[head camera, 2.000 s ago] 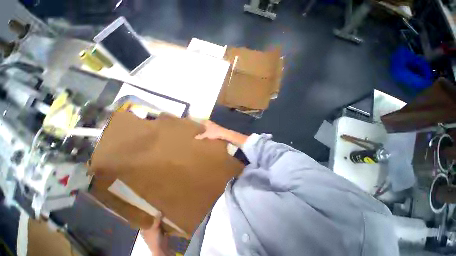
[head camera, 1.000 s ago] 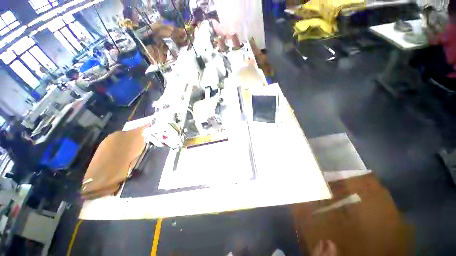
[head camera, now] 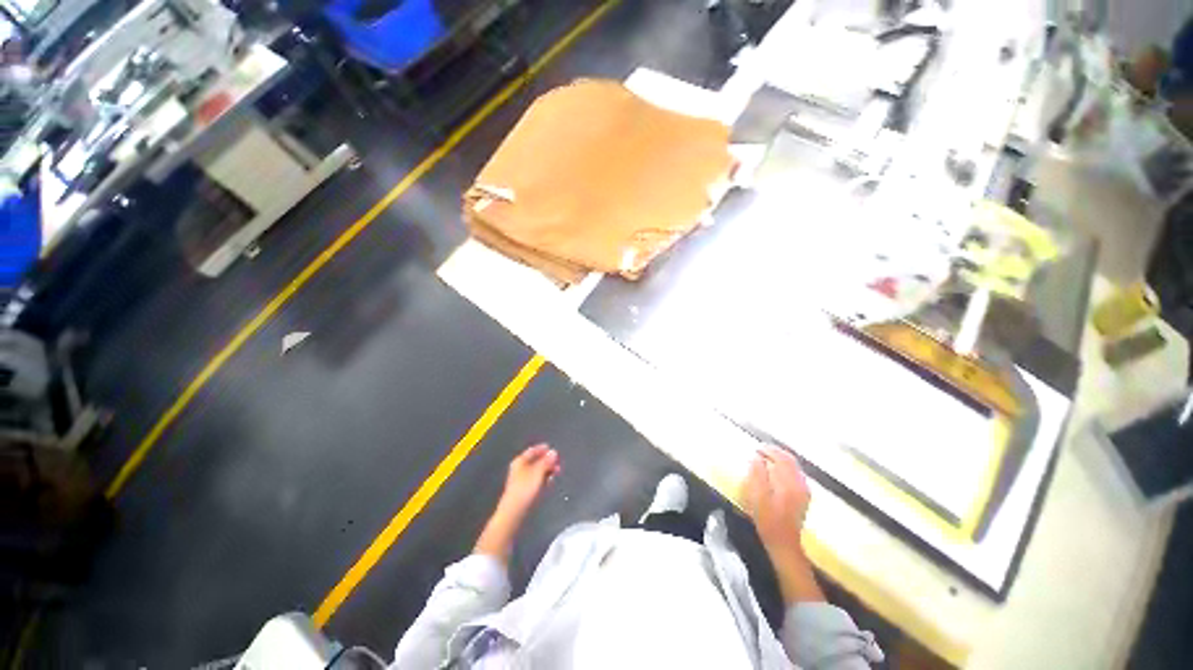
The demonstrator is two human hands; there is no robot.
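Note:
My left hand (head camera: 527,474) is over the dark floor in front of the table, with loosely bent fingers and no visible object in it. My right hand (head camera: 778,495) is at the table's front edge, its fingers slightly bent; it looks empty, but the glare hides fine detail. A stack of brown cut panels (head camera: 602,177) lies on the table's left end, with small pale marks at its edges. The clamp frame (head camera: 988,478) with yellow edging lies on the table to the right, under the sewing machine head (head camera: 903,282). Glare washes out the frame's middle.
The white machine table (head camera: 654,419) runs diagonally from upper left to lower right. The control panel (head camera: 1158,452) and olive-yellow thread cones (head camera: 1128,321) are at the right. Yellow lines (head camera: 432,491) cross the dark floor. Another workstation (head camera: 255,164) and a blue bin (head camera: 390,33) stand at upper left.
The view has swung towards the table's left side. The brown panel held earlier, last seen at lower right, is out of view. Both hands now show in front, with no panel in them.

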